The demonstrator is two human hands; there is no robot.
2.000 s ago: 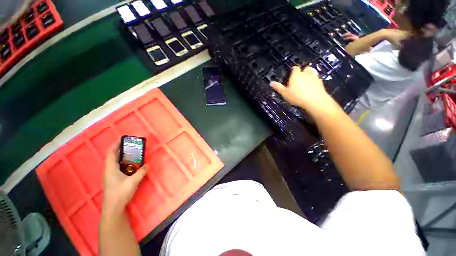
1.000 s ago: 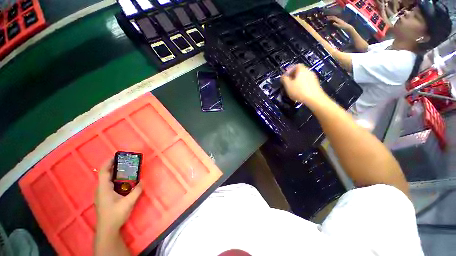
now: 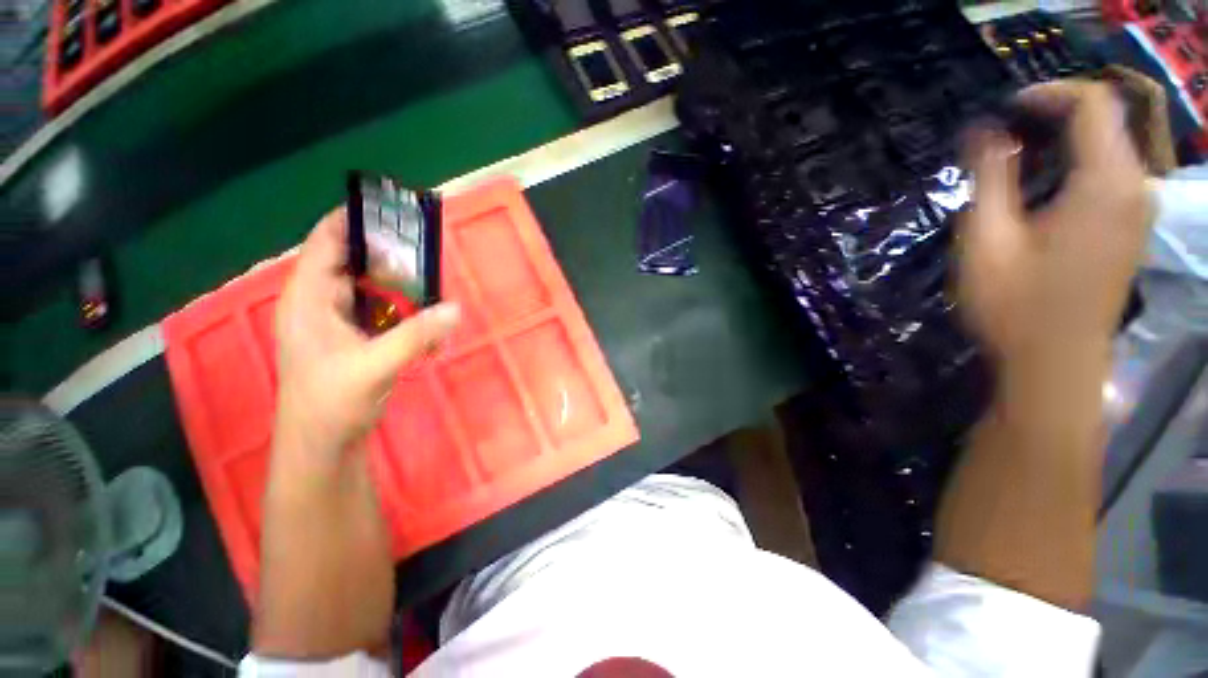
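My left hand [image 3: 331,338] holds a part-assembled handset [image 3: 395,245] with its pale screen towards me and an orange spot at its lower end. The handset is raised above the red tray [image 3: 497,391], whose visible pockets hold nothing. My right hand [image 3: 1053,219] is blurred over the right side of the glossy black blister trays [image 3: 861,172], thumb and fingers curled. Something dark shows between its fingers; I cannot tell whether it is held.
A dark smartphone [image 3: 668,215] lies between the red tray and the stack. The green belt [image 3: 265,186] carries a black tray with gold-faced phones [image 3: 596,72], a red tray [image 3: 126,40] and a loose handset [image 3: 93,291]. A fan [image 3: 47,530] stands at left.
My left hand has raised and tilted the handset. My right hand has moved right across the black stack, from its front pockets to its far right side. The view has shifted.
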